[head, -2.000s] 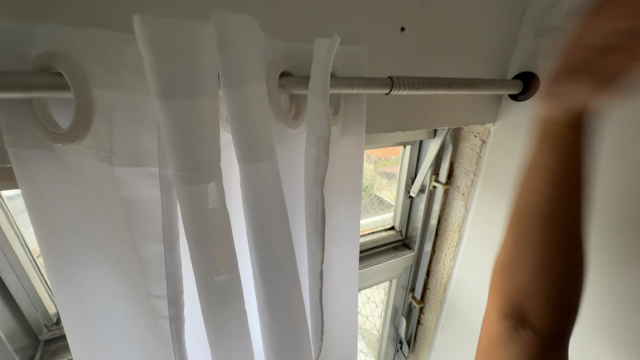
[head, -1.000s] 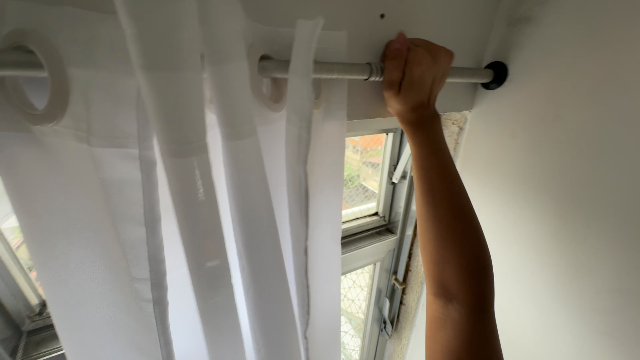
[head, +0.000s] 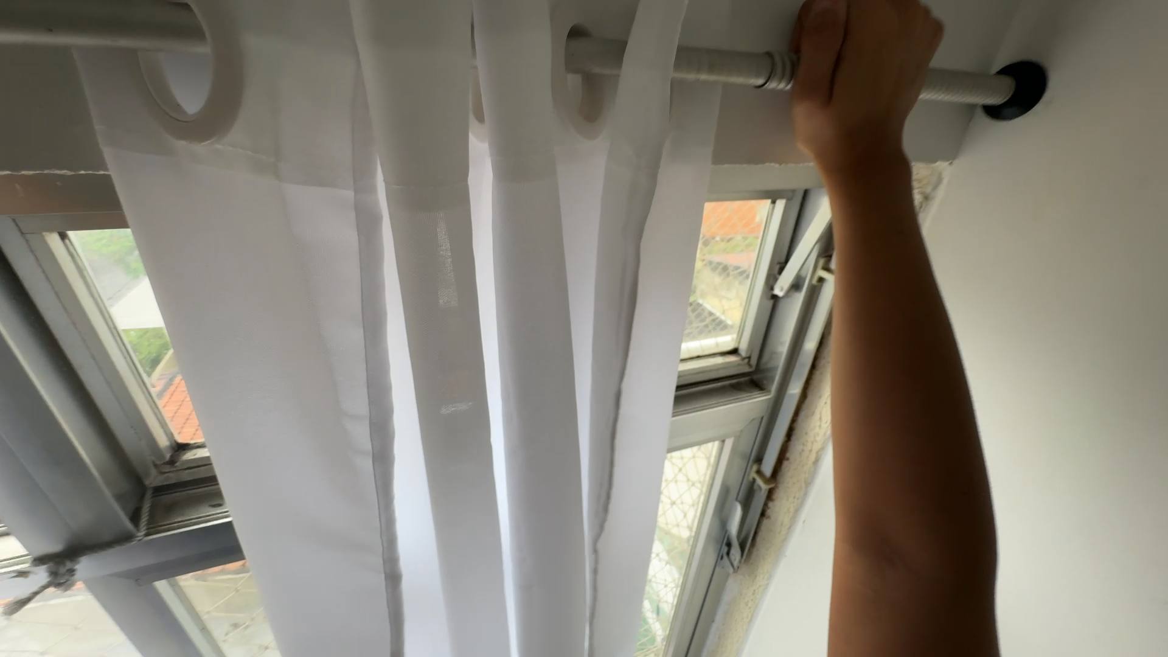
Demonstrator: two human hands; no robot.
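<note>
My right hand [head: 862, 82] is closed around the white curtain rod [head: 730, 67] at the upper right, between a ridged collar on the rod and its black round end cap [head: 1015, 90], which sits against the right wall. White grommet curtains [head: 274, 301] hang in folds from the rod to the left of the hand, not touched by it. One large white curtain ring [head: 224, 82] shows around the rod at the upper left. My left hand is out of view.
Behind the curtain are metal-framed windows [head: 762, 301] with netting outside. A window latch [head: 733, 538] is at the lower right. Knotted cord [head: 60, 573] hangs on the frame at the lower left. The white wall [head: 1077, 365] stands at the right.
Two seconds ago my right hand was blurred, off the rod near its right end; one second ago it was closed on the rod, where it remains. The curtain has hardly changed.
</note>
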